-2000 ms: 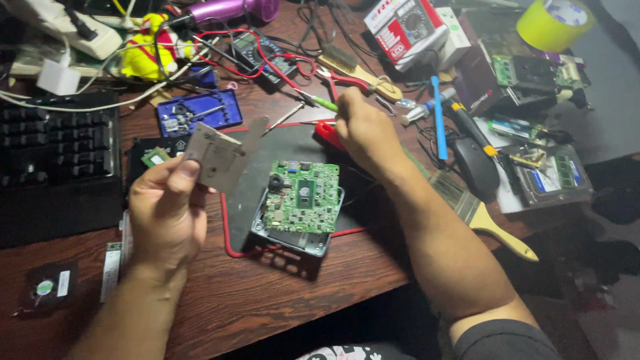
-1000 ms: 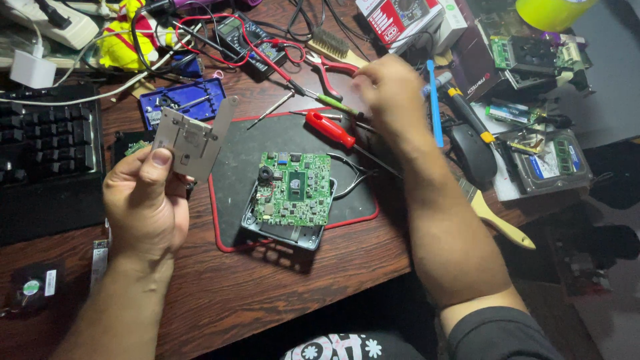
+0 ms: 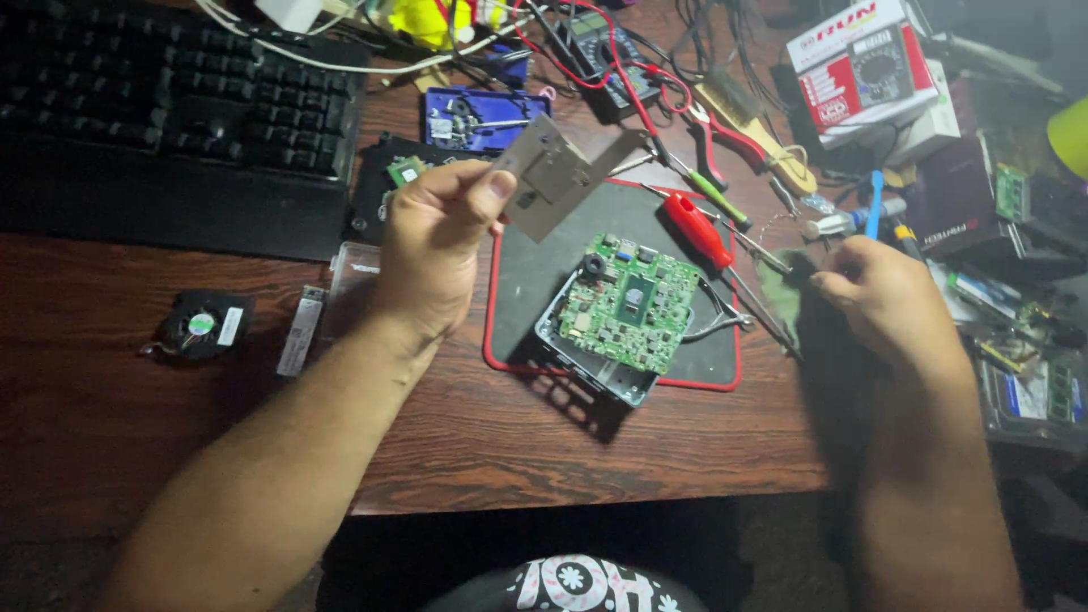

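My left hand (image 3: 442, 242) pinches a flat metal bracket plate (image 3: 552, 174) between thumb and fingers, above the black mat with a red edge (image 3: 531, 272). Below the plate, a green circuit board (image 3: 633, 302) lies tilted over a small open metal case (image 3: 633, 387). Over a grey-green cloth (image 3: 778, 293), right of the mat, is my right hand (image 3: 884, 293) with its fingers curled; whether they pinch something small cannot be told. A red-handled screwdriver (image 3: 697, 231) and a green-handled one (image 3: 718, 200) lie between the two hands, near the mat's upper right corner.
A black keyboard (image 3: 178, 127), small fan (image 3: 202, 325) and narrow circuit module (image 3: 302, 331) are at left. Toward the back are a blue tray (image 3: 484, 119), multimeter (image 3: 603, 64), red-handled pliers (image 3: 722, 140), wooden-handled brush (image 3: 756, 132) and multimeter box (image 3: 863, 72). A memory module package (image 3: 1037, 387) lies at right.
My right hand has moved away from the screwdrivers to the right, over the cloth. The left hand still holds the metal plate, now turned and closer to the board. The red screwdriver, earlier partly covered, shows fully.
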